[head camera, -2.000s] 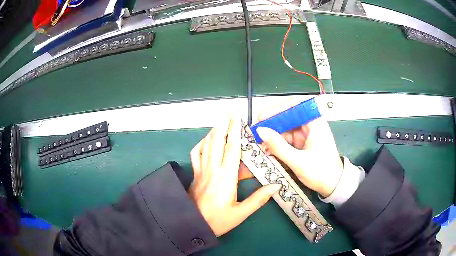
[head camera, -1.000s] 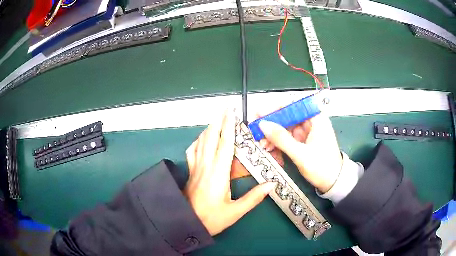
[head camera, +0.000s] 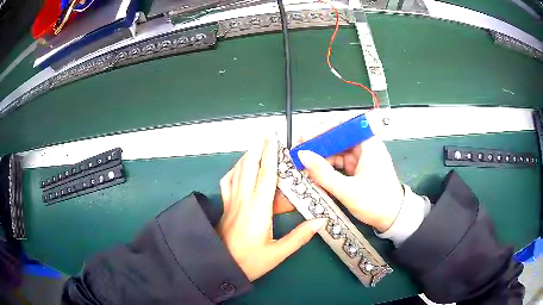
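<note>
A narrow grey-silver LED module (head camera: 337, 231) lies slantwise in front of me, its side with zigzag leads up. My left hand (head camera: 253, 208) holds it, fingers along its upper left edge and thumb on its middle. My right hand (head camera: 357, 184) holds the blue taped test probe (head camera: 333, 142) near the module's upper end. The probe's tip is hidden by fingers, so contact cannot be told. A small part of a red-brown block (head camera: 283, 202) shows under the module. A thin red wire (head camera: 352, 80) runs back from the probe.
A black cable (head camera: 287, 77) runs back from the module's upper end. Black strips lie left (head camera: 83, 176) and right (head camera: 489, 157). Dark ribbed modules are stacked at the left end (head camera: 17, 196). A white rail (head camera: 161, 138) crosses behind my hands. Grey modules (head camera: 161, 47) line the far section.
The view has shifted slightly. The far-left row of modules has moved right and now meets the middle one. Both hands keep their hold, and the probe stays at the module's upper end.
</note>
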